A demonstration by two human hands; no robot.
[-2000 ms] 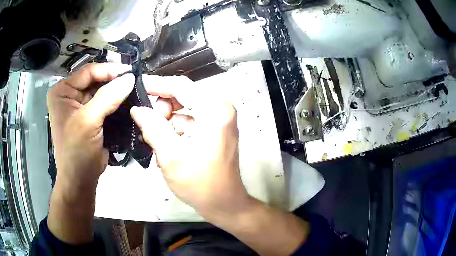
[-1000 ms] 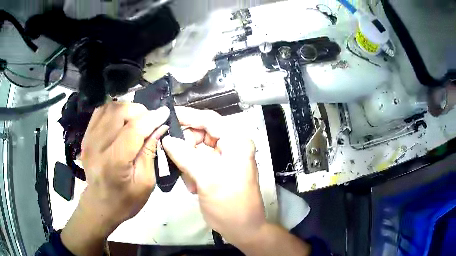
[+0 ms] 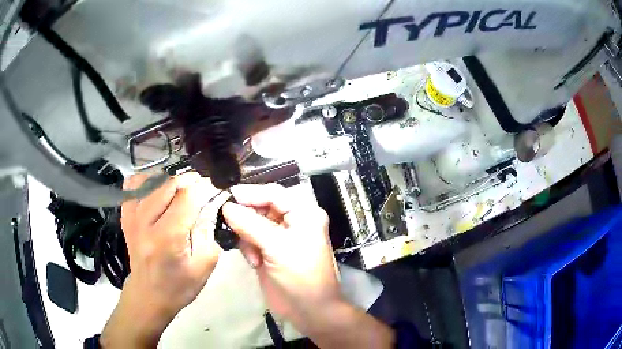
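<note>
A small black fabric piece (image 3: 225, 235) shows between my two hands, mostly hidden by the fingers. My left hand (image 3: 167, 235) is closed around its left side. My right hand (image 3: 283, 238) pinches it from the right, with the fingertips of both hands close together. The hands are just in front of the dark, blurred needle area (image 3: 211, 136) of the sewing machine. Whether the piece lies under the presser foot is hidden.
The pale machine head (image 3: 450, 27) marked "TYPICAL" spans the top. Tangled black bands (image 3: 92, 238) and a flat black panel (image 3: 62, 287) lie at left. A white round item with a yellow label (image 3: 447, 85) stands behind the arm. A blue crate (image 3: 580, 286) is at right.
The view has shifted, so the machine head now shows. The hands have moved from holding the black piece in view to gripping it low by the needle area, with less of it visible.
</note>
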